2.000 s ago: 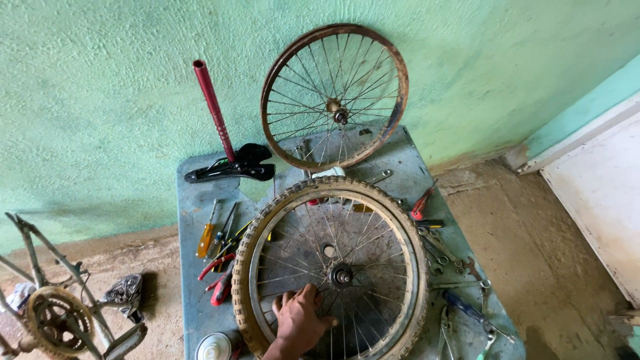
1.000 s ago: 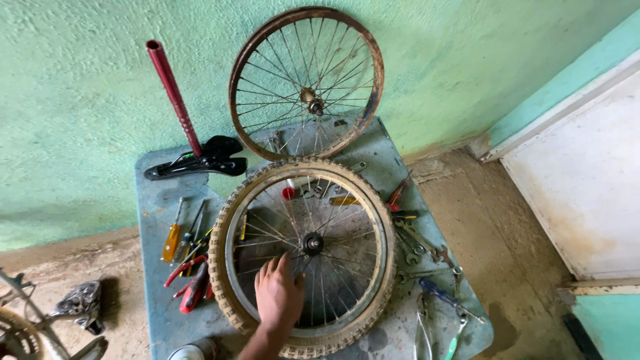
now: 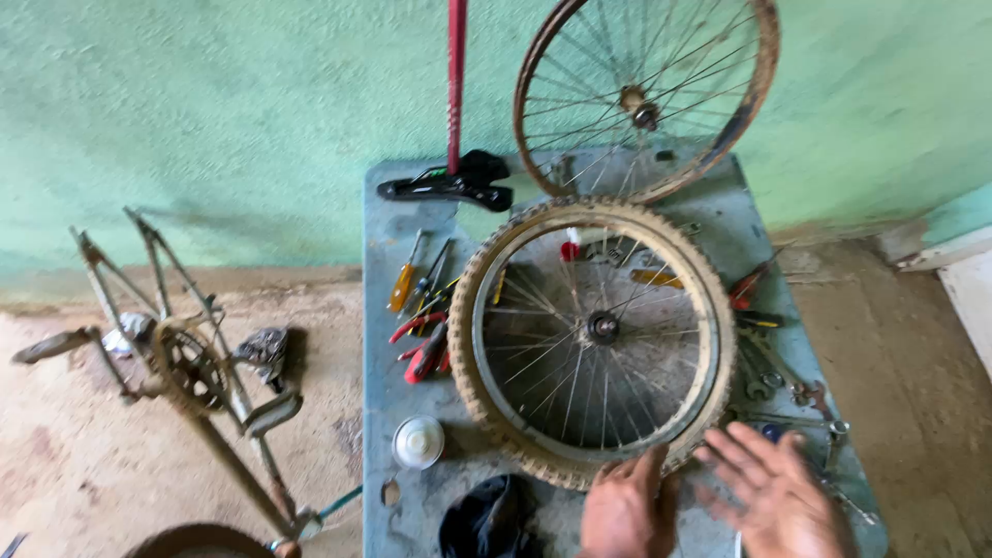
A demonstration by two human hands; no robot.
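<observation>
A bicycle wheel with a knobby, dirty tyre (image 3: 593, 469) lies flat on a blue table (image 3: 395, 434). My left hand (image 3: 629, 504) is at the tyre's near edge, fingers bent against or just over it; whether it grips cannot be told. To its right, my right hand (image 3: 767, 488) is raised, palm showing and fingers spread, with nothing in it. A rusty bare rim with spokes (image 3: 535, 74) leans on the wall behind. A black bicycle saddle (image 3: 442, 188) with a red seat post (image 3: 456, 85) stands at the table's back left.
Left of the wheel are a yellow-handled screwdriver (image 3: 401, 287), red-handled pliers (image 3: 425, 353) and a spray can (image 3: 418, 442). Several wrenches (image 3: 756, 380) lie right. A black cloth item (image 3: 492, 515) sits near the front. A bicycle frame with a crankset (image 3: 190, 368) stands on the floor.
My left hand has moved from over the spokes by the hub to the tyre's near edge. My right hand has come into view. The view has shifted left, showing more of the frame.
</observation>
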